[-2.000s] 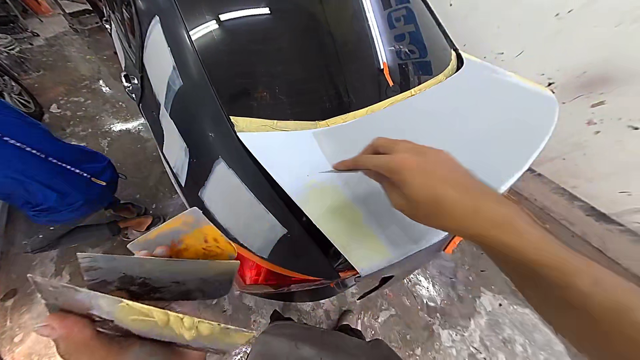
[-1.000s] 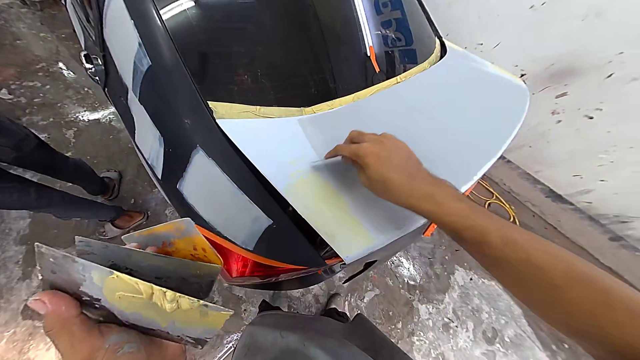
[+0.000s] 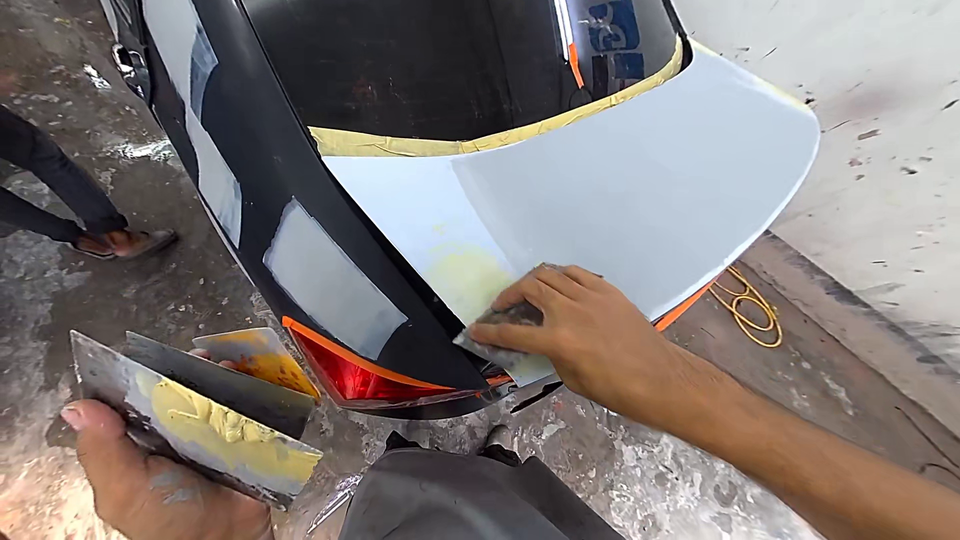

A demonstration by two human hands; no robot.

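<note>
My left hand [image 3: 157,480] holds several thin spreader plates fanned apart at the lower left. The nearest spreader plate [image 3: 202,420] carries a mound of yellow body filler [image 3: 217,416]; the farthest plate [image 3: 262,360] has orange stains. My right hand [image 3: 577,337] grips a small smeared putty spreader [image 3: 499,330] flat against the rear left corner of the car's trunk lid [image 3: 630,187]. Pale yellow filler [image 3: 465,277] lies thinly on the light grey primer just above that spreader. Part of the lid's corner is hidden by my fingers.
A red tail light [image 3: 360,371] edged with orange tape and a black quarter panel [image 3: 300,172] with grey patches adjoin the lid. Masking tape [image 3: 555,135] borders the rear window. A coiled yellow hose [image 3: 750,311] lies by the wall [image 3: 885,150]. A person's legs [image 3: 60,180] stand at the left.
My right hand has moved with its spreader from the upper part of the yellow patch down to the lid's rear corner. The person at the left has shifted stance. My left hand still holds the plates.
</note>
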